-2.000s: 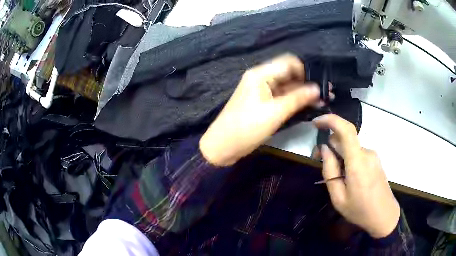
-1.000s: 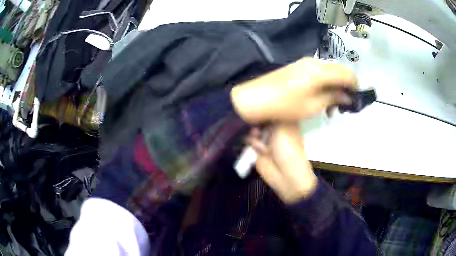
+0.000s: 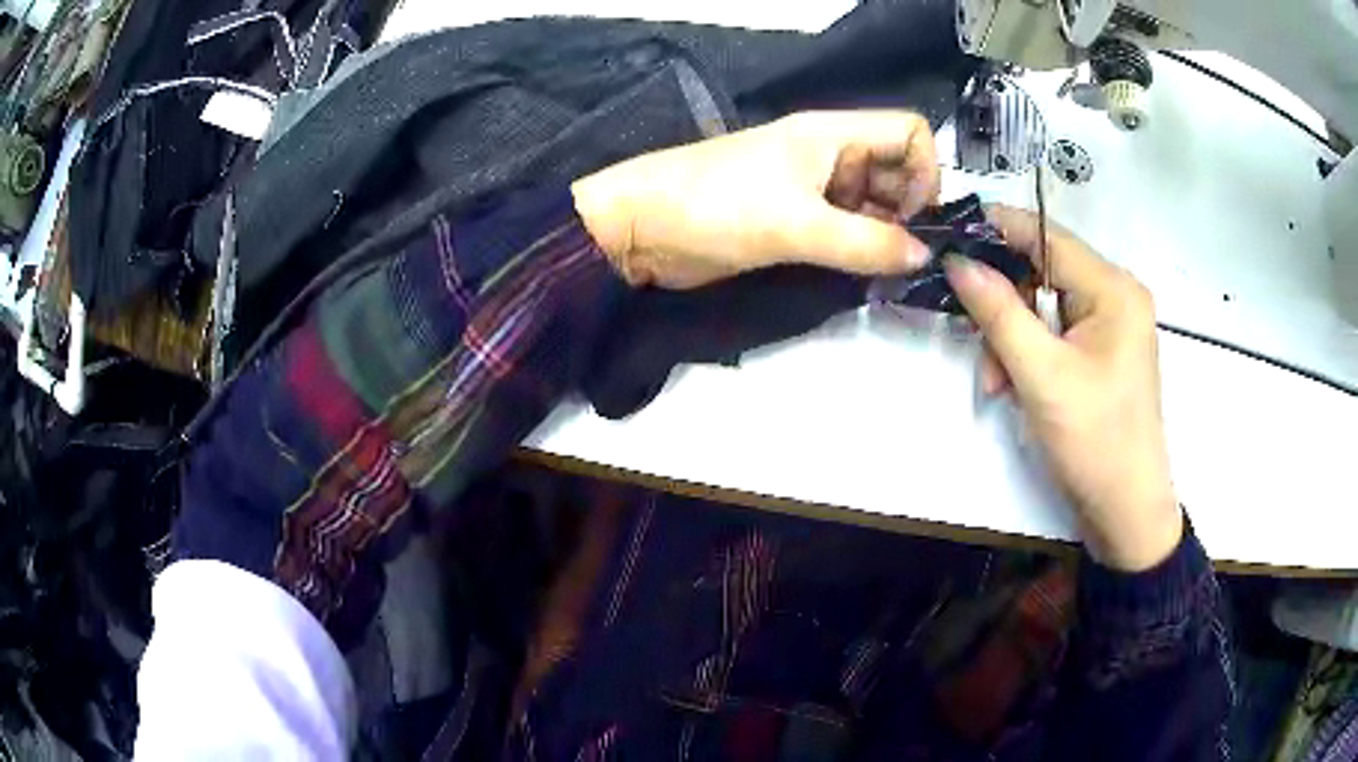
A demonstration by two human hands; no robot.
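Observation:
A large dark garment panel (image 3: 492, 142) lies on the white tabletop, partly under my left forearm. Both hands meet at a small black folded piece (image 3: 976, 246) at its right end, in front of the needle plate. My left hand (image 3: 797, 201) pinches the piece from the left between thumb and fingertips. My right hand (image 3: 1080, 357) pinches it from the right. A thin metal sliver tool (image 3: 1043, 223) stands up from my right fingers, with a small white part at its lower end. How the black piece joins the panel is partly hidden by my left hand.
The white sewing machine head (image 3: 1028, 33) is at the upper right, above the shiny needle plate (image 3: 1001, 127). A dark cut-piece bundle (image 3: 142, 194) with pale cord and a white ticket (image 3: 236, 113) is at upper left. Black pieces heap at lower left. The brown table edge (image 3: 834, 514) runs below my hands.
My hands have come together at the black piece; my right hand moved up and right from below my left forearm. My left hand shifted left. The black piece is now held between both hands.

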